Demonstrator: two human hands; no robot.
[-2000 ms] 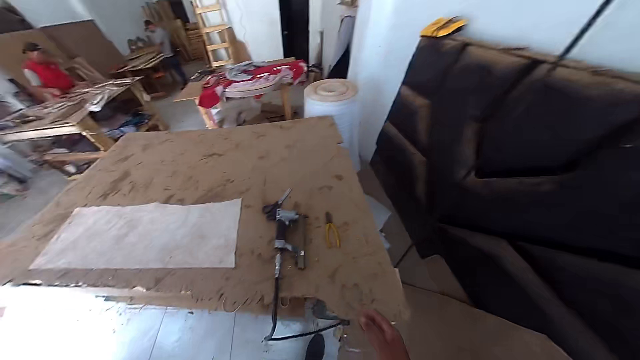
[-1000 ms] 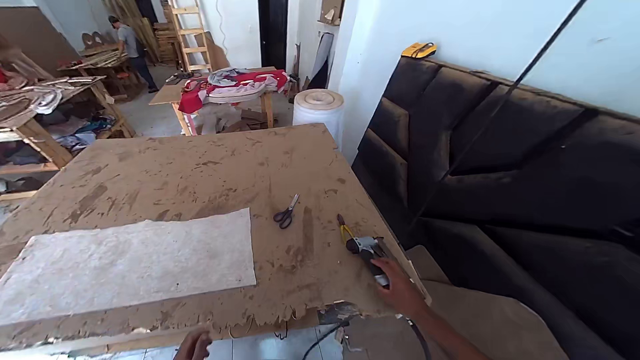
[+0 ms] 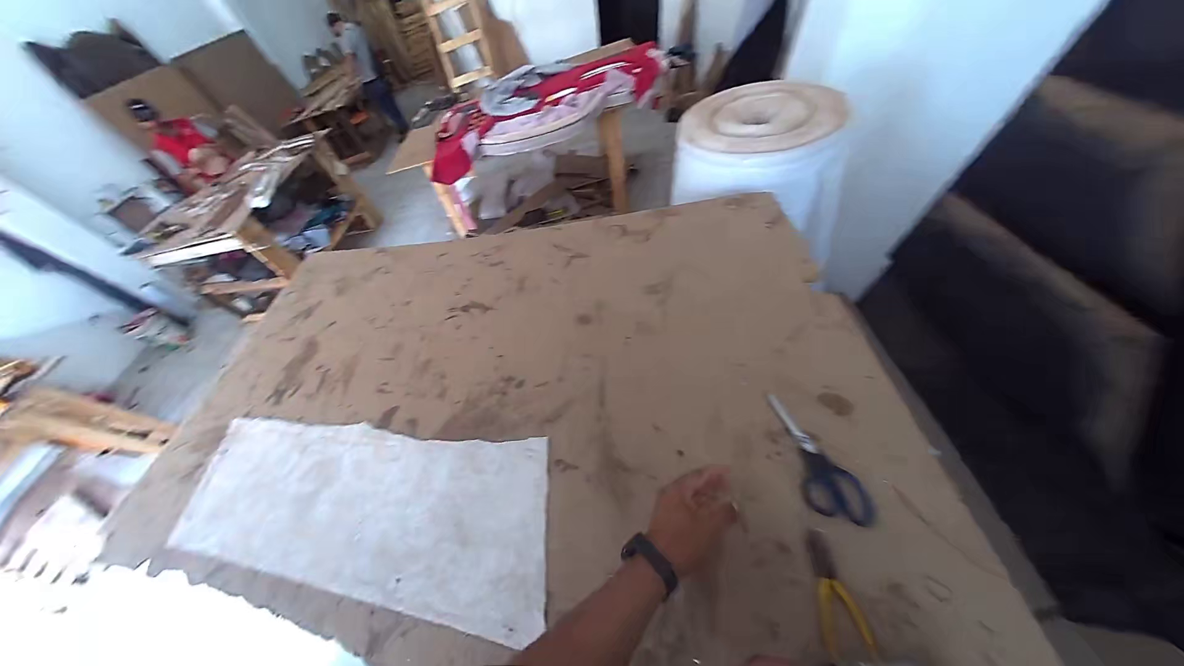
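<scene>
My left hand [image 3: 694, 518], with a black band on the wrist, is over the brown tabletop [image 3: 684, 370], its fingers loosely curled and no object visible in them. To its right lie scissors [image 3: 835, 490] with dark blue handles, blades pointing up and left. Below the scissors are pliers with yellow handles [image 3: 840, 606]. A white fabric-like sheet [image 3: 370, 518] lies flat left of my forearm. Only a sliver of skin, apparently my right hand [image 3: 772, 660], shows at the bottom edge; what it holds is hidden.
A large white roll [image 3: 758, 166] stands behind the table's far edge. Dark upholstered panels [image 3: 999, 370] are on the right. Beyond are a table with red and grey cloth [image 3: 555, 102], a cluttered wooden bench [image 3: 231, 203], a ladder [image 3: 458, 42] and two people [image 3: 180, 143].
My left hand has moved from the near edge to over the tabletop. One second ago my right hand was on an air-powered staple gun; that tool is now out of view. The view has shifted.
</scene>
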